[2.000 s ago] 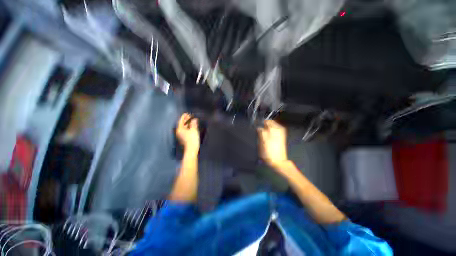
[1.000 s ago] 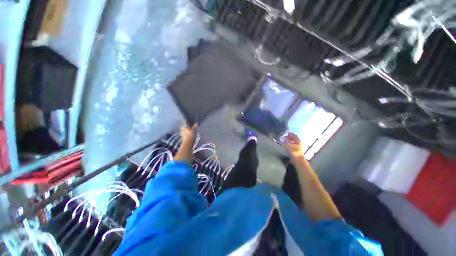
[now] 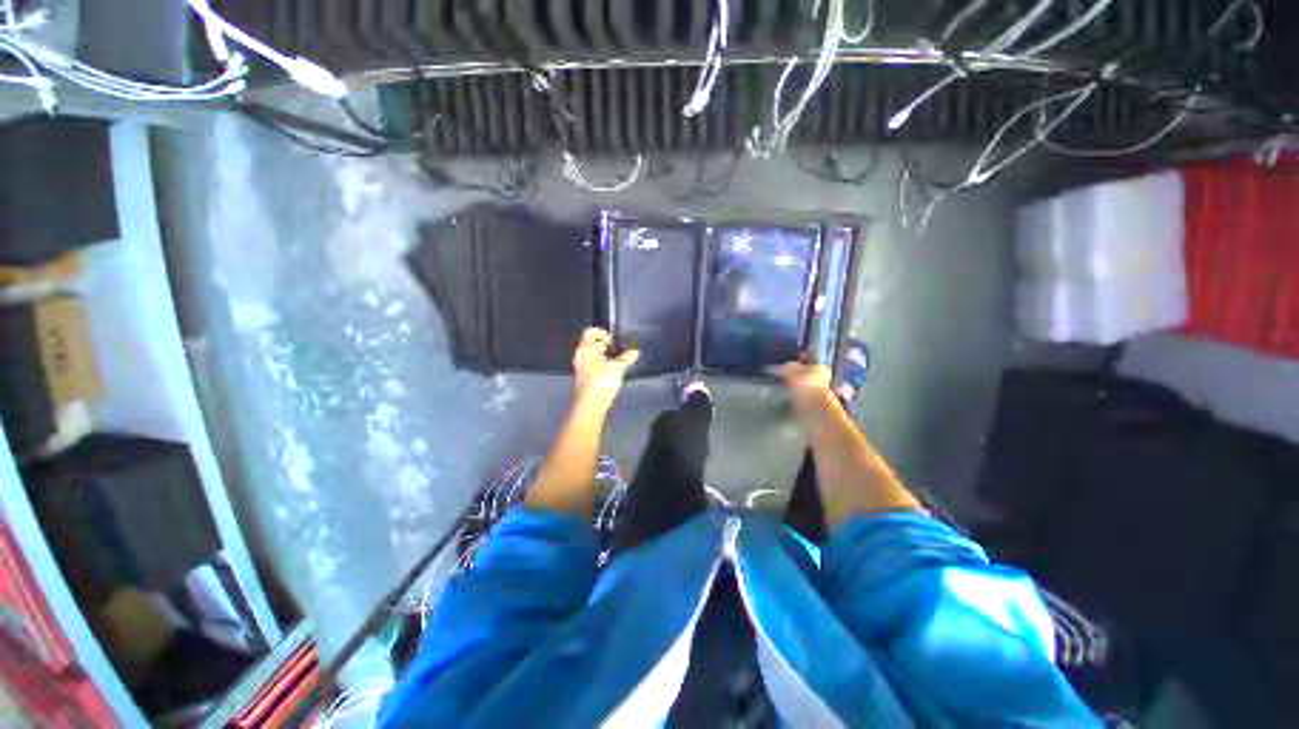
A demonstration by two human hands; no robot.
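Observation:
A black tray (image 3: pixel 701 296) with two dark, glossy tablets (image 3: pixel 759 299) side by side in its recesses is in front of me, above or on the floor; I cannot tell which. My left hand (image 3: pixel 601 363) grips its near left corner, thumb over the edge. My right hand (image 3: pixel 809 382) is at its near edge towards the right, fingers curled on it. Matte black empty trays (image 3: pixel 520 296) lie directly left of it, slightly askew. The undersides of my fingers are hidden.
A wire rack (image 3: pixel 613 64) with black slotted holders and hanging white cables crosses the top. A pale shelf (image 3: pixel 171 349) with boxes is left. White stacks (image 3: pixel 1097 264) and red trays (image 3: pixel 1242 257) are right, above a dark mass (image 3: pixel 1104 456). My feet are just below the tray.
My left hand has let go of the empty black tray, which now lies at the left, and has moved right to the tray with tablets. That tray now appears level.

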